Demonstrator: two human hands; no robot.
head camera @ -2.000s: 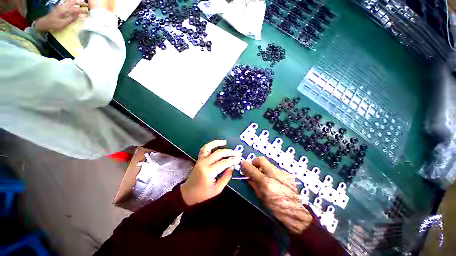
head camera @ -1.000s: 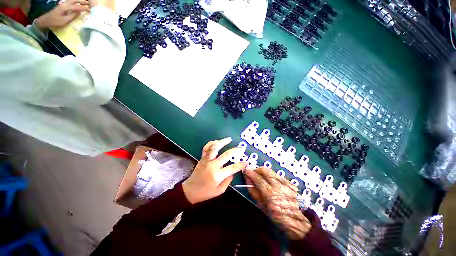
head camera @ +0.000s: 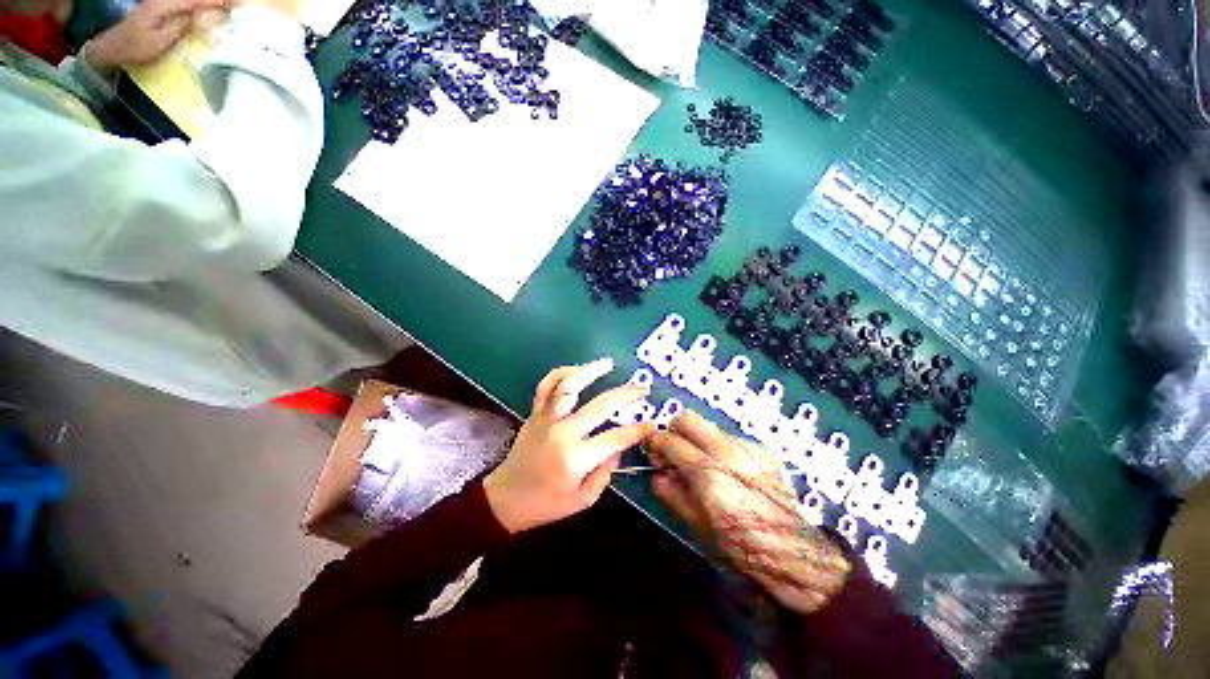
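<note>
White keyhole-shaped plates (head camera: 772,411) lie in two rows, the nearer row partly hidden by my hands. My left hand (head camera: 564,448) is at the near row's left end, its fingertips around a small white plate (head camera: 640,387). My right hand (head camera: 743,511) is beside it, fingers bunched at the neighbouring plate (head camera: 669,415). A thin pale tool (head camera: 636,470) sticks out from my right fingers towards my left palm; most of it is hidden. Small black parts (head camera: 843,342) lie in a band beyond the plates.
Loose dark parts (head camera: 650,228) are heaped beyond my left hand, with a smaller cluster (head camera: 725,125) above. A clear tray (head camera: 929,252) lies beyond the black band. White paper (head camera: 498,199) and a person's sleeve (head camera: 266,159) are at left. A scrap box (head camera: 338,464) sits below the table edge.
My right hand has shifted slightly up and left against my left fingertips. The thin tool is tilted differently. My left hand has barely moved since one second ago.
</note>
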